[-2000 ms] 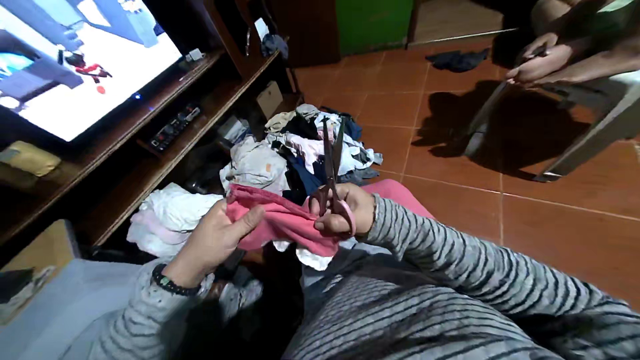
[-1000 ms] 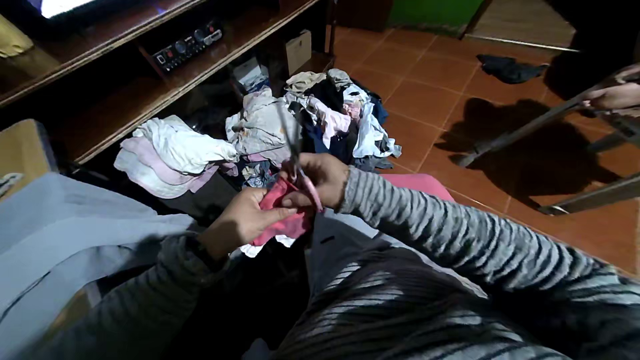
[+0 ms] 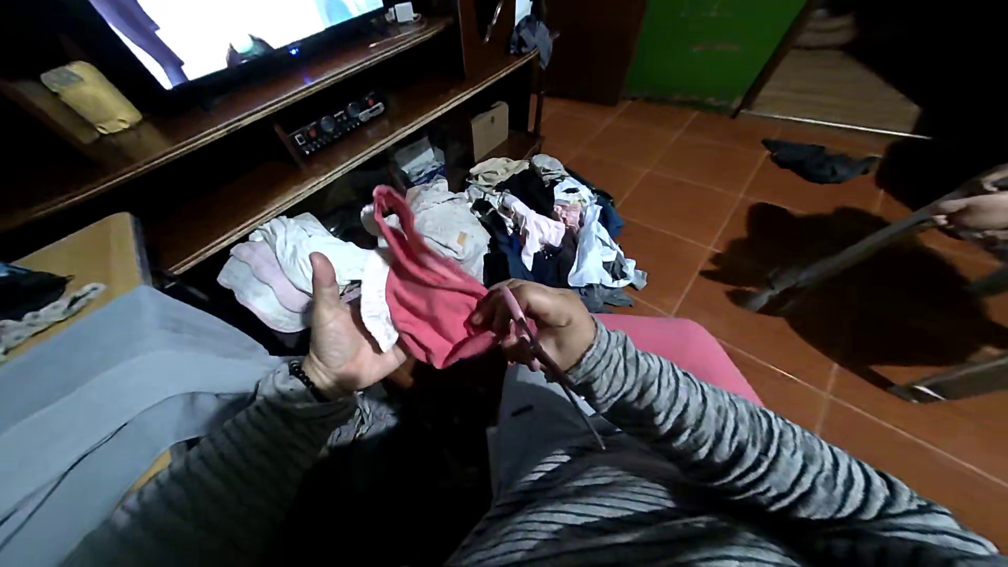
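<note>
A red-pink piece of cloth (image 3: 429, 303) with a white edge hangs between my two hands above my lap. My right hand (image 3: 547, 323) pinches its right end and also holds pink-handled scissors (image 3: 561, 376), whose blades point down toward my striped top. My left hand (image 3: 346, 342) is spread, thumb up, with the white edge of the cloth lying against its palm and fingers. A pink cloth (image 3: 677, 346) lies over my leg beyond the right sleeve.
Ahead lie a heap of mixed clothes (image 3: 543, 228) and white garments (image 3: 303, 260), beside a wooden TV stand (image 3: 260, 189). A grey-covered surface (image 3: 150, 378) is at left. On the right, another person's hand (image 3: 972, 213) is near a chair leg (image 3: 835, 264); dark cloth (image 3: 819, 161) lies on the tiles.
The scissors pointed up and away; now they point down toward me. My left hand has opened out from its grip on the red-pink cloth, which is now spread more widely.
</note>
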